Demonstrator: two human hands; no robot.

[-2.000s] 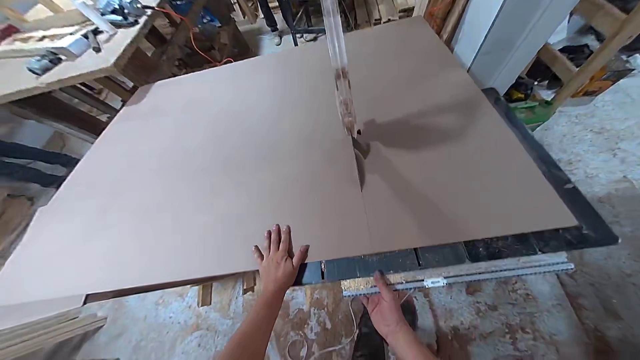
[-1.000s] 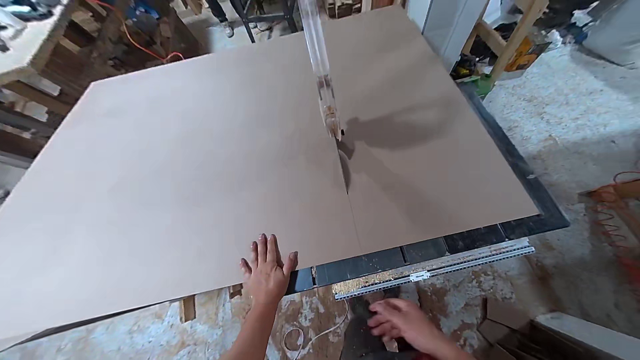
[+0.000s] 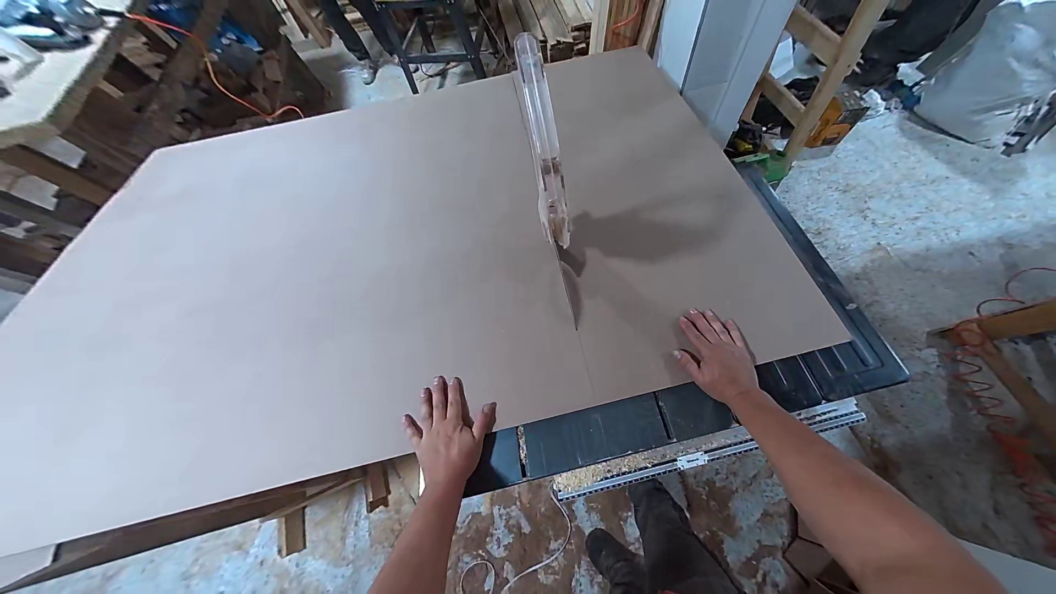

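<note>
A large brown sheet of board [image 3: 330,289] lies across a table saw, whose dark metal table [image 3: 594,437] shows along the near and right edges. The saw blade [image 3: 571,293] stands up through the board under a clear plastic blade guard [image 3: 542,140]. Between the blade and the near edge runs a thin line in the board. Left of that line, my left hand [image 3: 450,433] rests flat at the near edge, fingers spread. My right hand [image 3: 716,355] lies on the board right of the line, palm down. Neither hand grips anything.
Along the saw's front runs a metal rail [image 3: 693,460] with sawdust beside it. A workbench [image 3: 62,91] with tools stands at the upper left, an orange cord [image 3: 223,82] near it. A person's legs [image 3: 351,33] show beyond the board. At right are a wooden frame [image 3: 1006,322] and coiled hose [image 3: 978,384].
My right hand has moved from in front of the saw's rail onto the board, right of the blade. My left hand remains at the near edge. The view has shifted somewhat.
</note>
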